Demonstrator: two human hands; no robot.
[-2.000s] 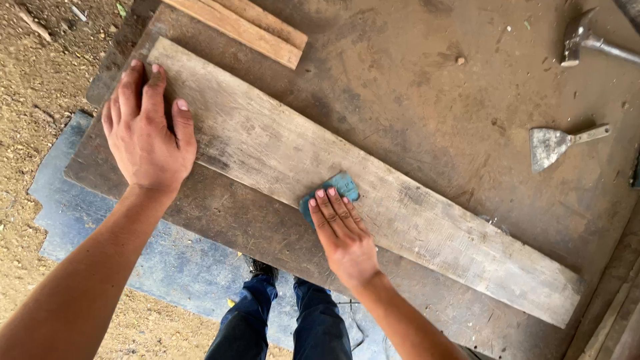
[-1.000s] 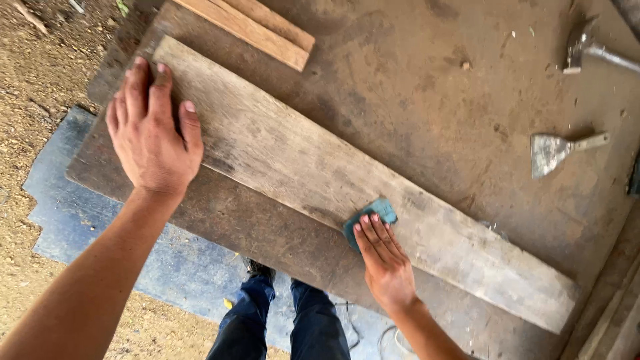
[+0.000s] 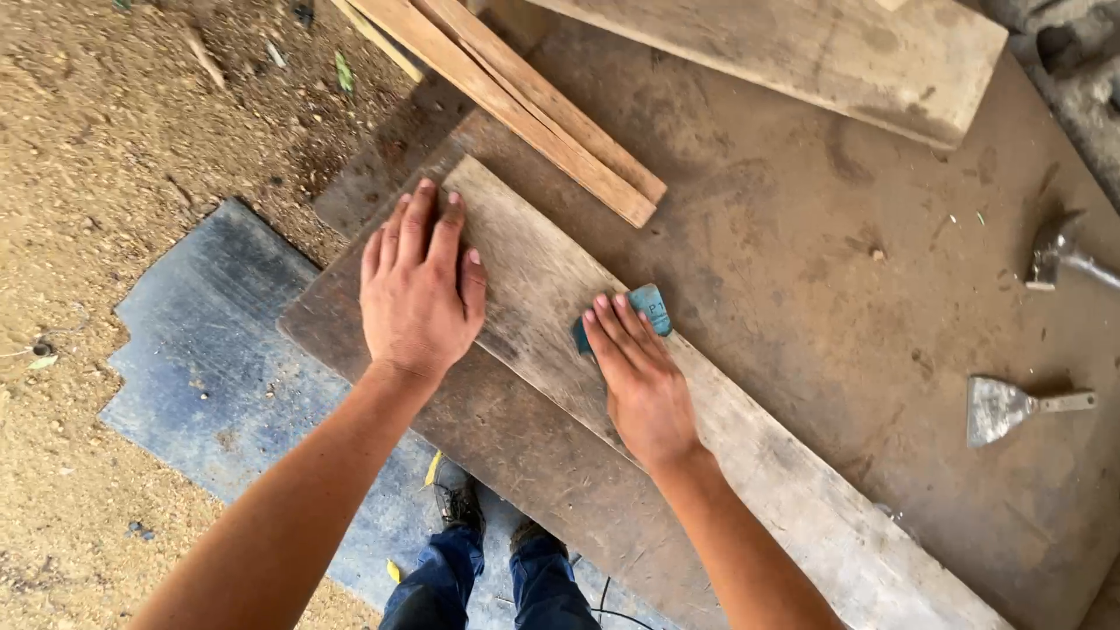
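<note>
A long weathered wooden board (image 3: 770, 446) lies diagonally across a worn brown tabletop (image 3: 787, 227). My left hand (image 3: 422, 280) rests flat on the board's upper left end, fingers slightly spread, thumb on the wood. Under the fingers of my right hand (image 3: 639, 376) is a piece of blue-green sandpaper (image 3: 649, 310), pressed to the board's face near its far edge. Part of the sheet shows on both sides of the fingers; the rest is hidden beneath them.
Thin wooden strips (image 3: 534, 114) lie beyond the board, and a wider plank (image 3: 787, 61) at the top. At the right are a putty knife (image 3: 1002, 411) and a hammer (image 3: 1050, 258), partly out of view. A blue-grey sheet (image 3: 219, 350) lies on the ground beneath my shoes (image 3: 457, 499).
My right hand, with the sandpaper, has moved up along the board, closer to my left hand, which stays at the board's end. The view has shifted.
</note>
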